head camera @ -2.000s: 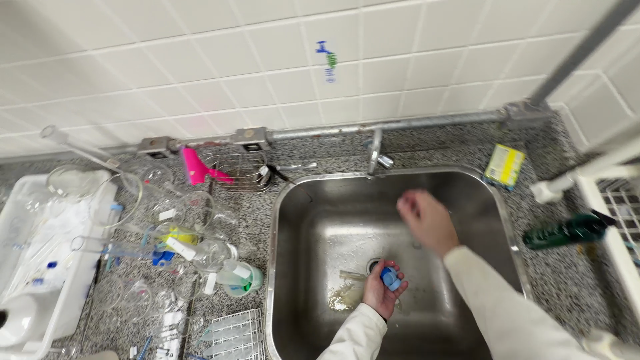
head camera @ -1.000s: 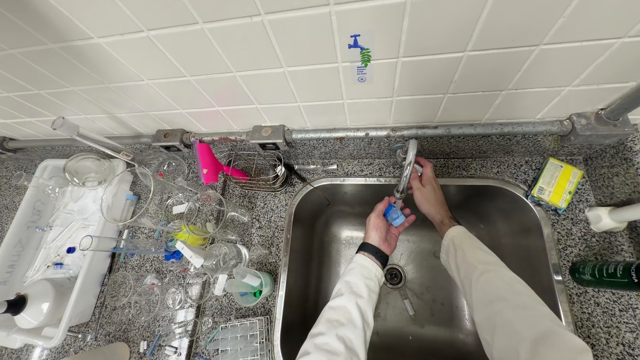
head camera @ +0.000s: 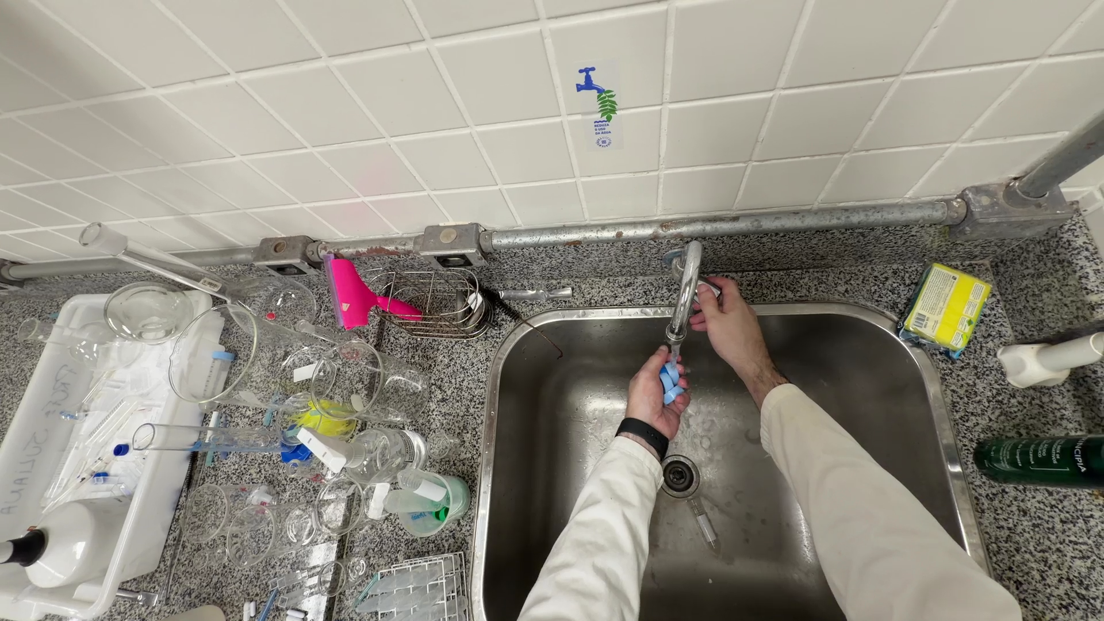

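My left hand (head camera: 657, 394), with a black wristband below it, holds several light blue caps (head camera: 670, 381) right under the spout of the chrome faucet (head camera: 686, 293). What looks like water runs from the spout onto them. My right hand (head camera: 726, 321) has its fingers on the faucet's handle, behind and to the right of the spout. Both arms wear white sleeves. Below them, in the stainless steel sink (head camera: 586, 388), a small glass tube (head camera: 705, 524) lies beside the drain (head camera: 680, 476).
Crowded glassware, including a glass beaker (head camera: 349, 379), and a white plastic tray (head camera: 159, 517) stand left of the sink. A wire basket (head camera: 440, 302) and pink squeegee (head camera: 347, 293) are behind. A yellow sponge pack (head camera: 947, 306) and green bottle (head camera: 1039, 460) lie to the right.
My right hand was above the middle of the sink two seconds ago and is now at the faucet. My left hand, with the blue caps, has moved from near the drain to under the spout.
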